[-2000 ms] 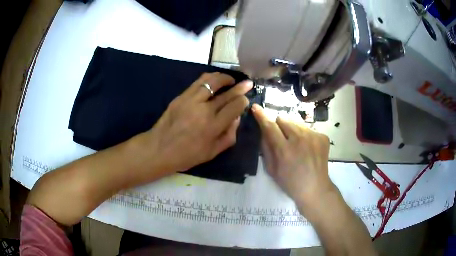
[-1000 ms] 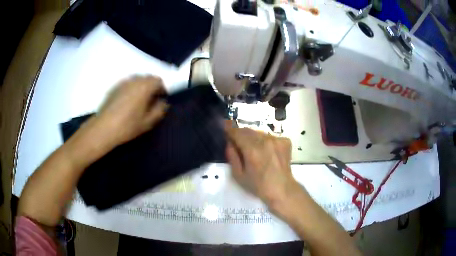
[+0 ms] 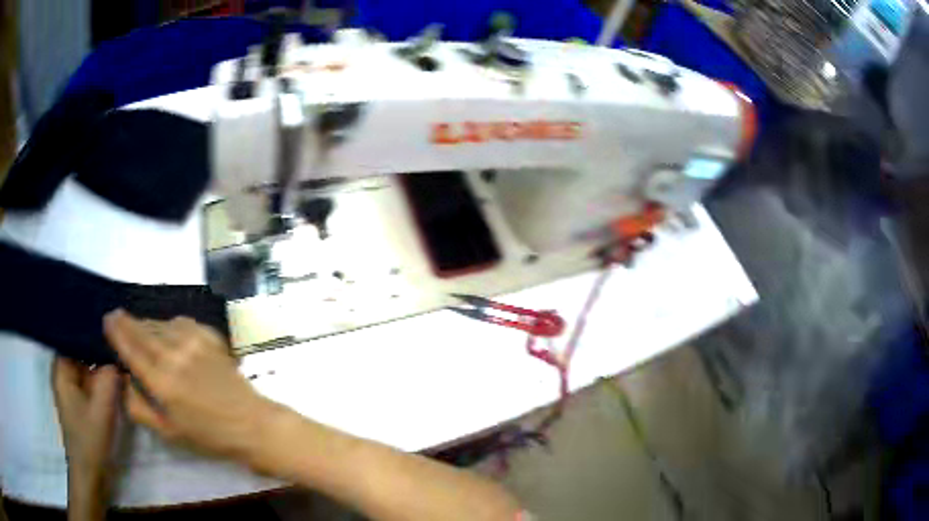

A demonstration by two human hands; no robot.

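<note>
A black fabric piece (image 3: pixel 61 297) lies on the white tabletop at the left, its right end at the machine bed's left edge, below the needle area. My right hand (image 3: pixel 178 382) is on its front edge, thumb and fingers pinching it. My left hand (image 3: pixel 90 407) is beside it at the lower left, fingertips at the fabric's front edge; its grip is partly hidden. The white sewing machine (image 3: pixel 387 127) with blurred red lettering stands behind the bed (image 3: pixel 357 254). The picture is blurred.
Red-handled snips (image 3: pixel 520 320) lie right of the bed, tied to a red cord (image 3: pixel 579 331). A dark phone-like rectangle (image 3: pixel 451 224) lies under the machine arm. More black pieces (image 3: pixel 153 163) lie behind at the left. Blue cloth is behind the table. Greyish plastic hangs at the right.
The view has swung right, showing the machine's whole arm. The black fabric has come away from the needle area towards the left. My hands are now close together at its front edge.
</note>
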